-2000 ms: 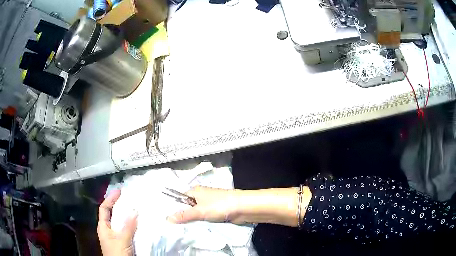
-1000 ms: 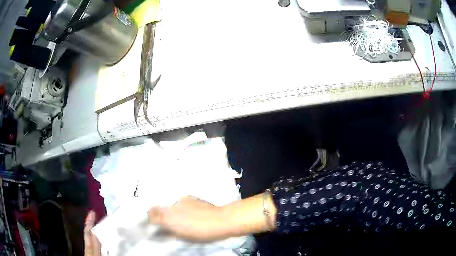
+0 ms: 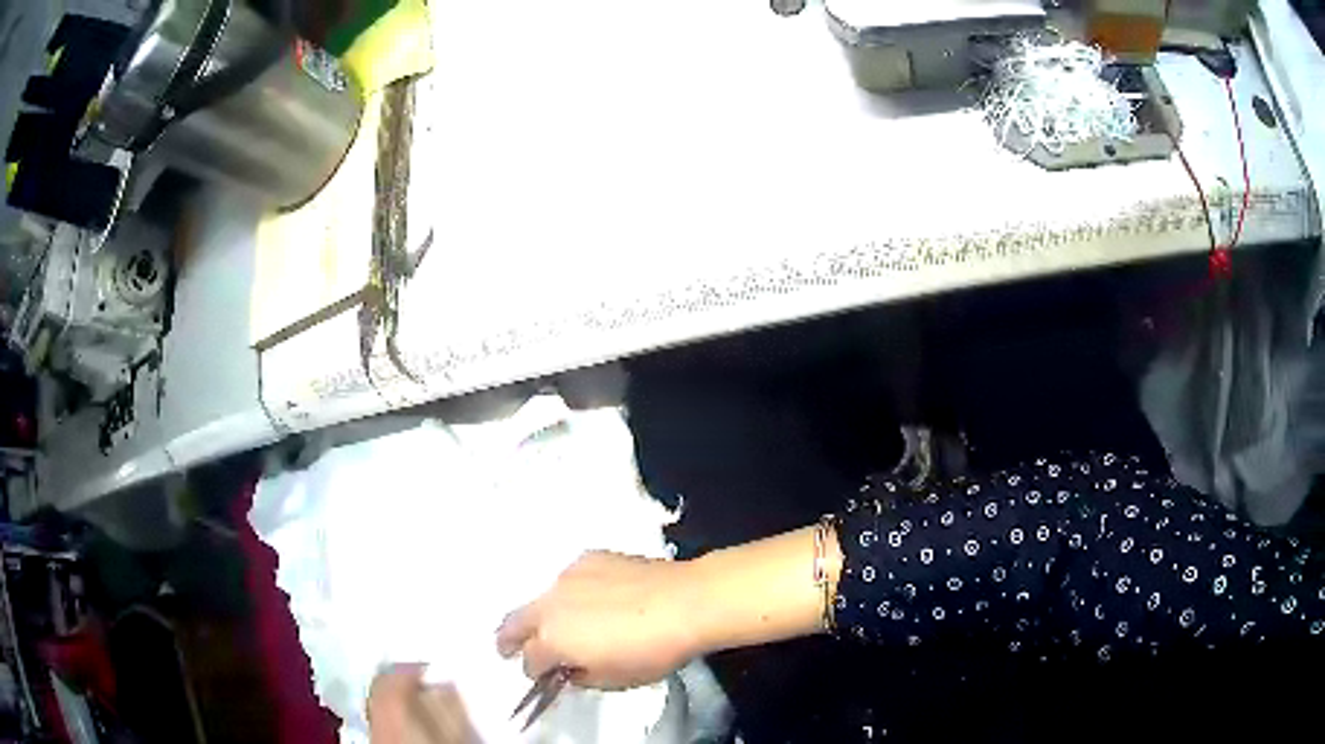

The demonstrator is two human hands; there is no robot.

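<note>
White fabric pieces point(image 3: 436, 538) lie in a heap on my lap below the table edge. My right hand point(image 3: 603, 618) is over the right part of the heap, with the thread snips point(image 3: 539, 698) held in it, dark blades pointing down and left. My left hand point(image 3: 419, 709) is blurred and cut off by the bottom edge, low on the fabric just left of the snips. Whether its fingers grip the cloth cannot be seen.
The pale table point(image 3: 610, 189) has a measuring tape along its front edge. Large dark shears point(image 3: 390, 218) and a steel flask point(image 3: 269, 124) are at left. White thread trimmings point(image 3: 1061, 95) lie by the machine at right, near a red cord point(image 3: 1221, 262) hanging over the edge.
Against two seconds ago, the table shows higher in view. My left hand has moved down and right, nearer my right hand. The snips now point down instead of up and left.
</note>
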